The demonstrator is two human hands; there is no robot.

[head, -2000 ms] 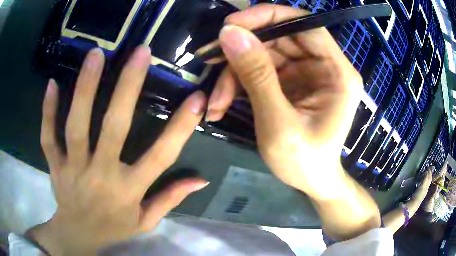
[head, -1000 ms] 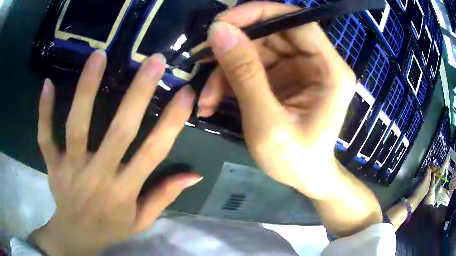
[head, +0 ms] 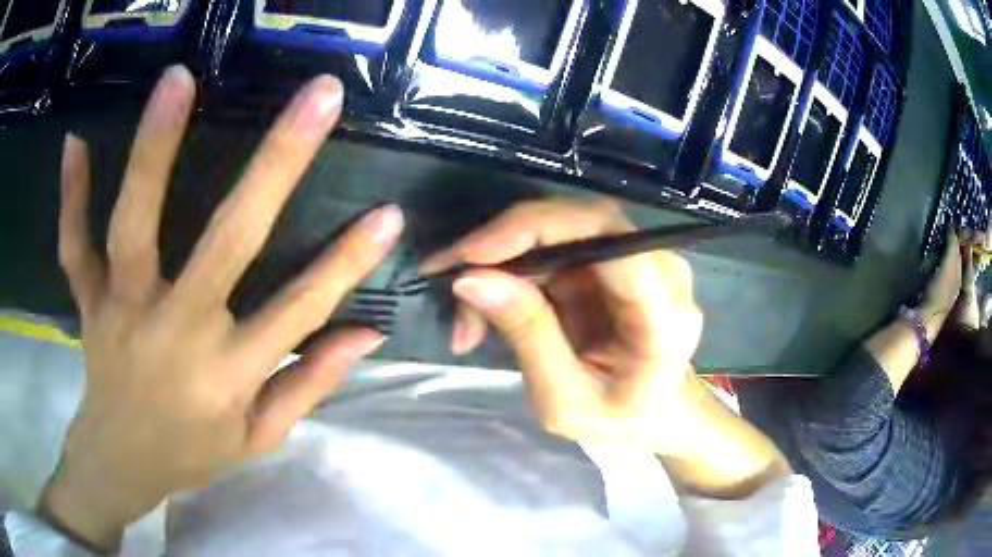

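My right hand (head: 598, 316) holds dark tweezers (head: 642, 242) like a pen, tip pointing left. The tip is at the small black strips (head: 373, 310) on the carrier sheet (head: 430, 326); whether it grips a strip cannot be told. My left hand (head: 185, 316) is spread at the left with nothing in it. Its fingertips reach toward the tray edge, and its index finger and thumb lie beside the strips. The glossy black tray (head: 490, 152) holds a row of blue front housings (head: 642, 114) with pale borders around dark windows.
The dark green bench top (head: 761, 316) runs below the tray. At the right a neighbouring person's forearm with a purple wristband (head: 920, 332) and grey sleeve (head: 887, 435) reaches toward another tray (head: 966, 174). A yellow strip (head: 38, 330) shows at the left edge.
My right hand and the tweezers have moved from a housing window down to the strips on the sheet. The view has shifted, showing more of the tray's near row. My left hand stays spread.
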